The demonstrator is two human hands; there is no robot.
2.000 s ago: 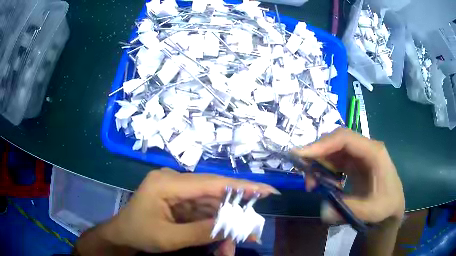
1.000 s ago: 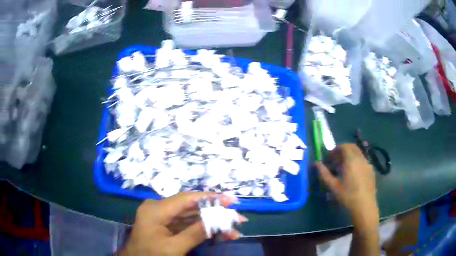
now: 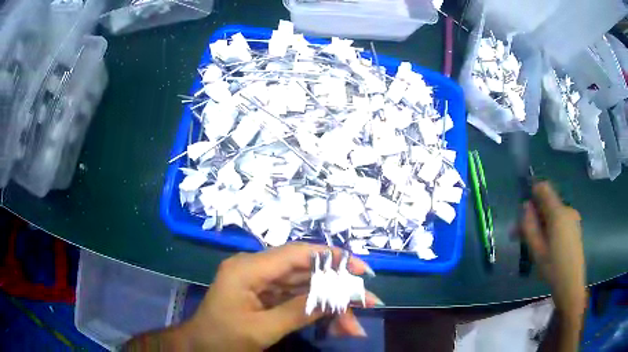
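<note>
My left hand (image 3: 275,292) holds a small bunch of tagged pins (image 3: 336,287) at the blue tray's near edge. The stem ends point up in a row and the white flags fan below. My right hand (image 3: 554,230) is blurred at the right, its fingers closed on a thin blurred strip (image 3: 521,158) that looks like the steel ruler, grey above and dark below. The blue tray (image 3: 451,240) is heaped with tagged pins (image 3: 303,144). Dark bits beside my right hand are partly hidden and cannot be named surely.
A green pen or knife (image 3: 480,199) lies right of the tray. Clear boxes with tagged pins (image 3: 499,79) stand at the upper right. Stacked clear cases (image 3: 58,113) stand at the left. A long clear box (image 3: 361,20) and a dark red stick (image 3: 448,48) lie behind the tray.
My right hand put down the black-handled scissors, then moved further right and took up the strip that lay beside the green pen. My left hand keeps its bunch. The camera view has shifted.
</note>
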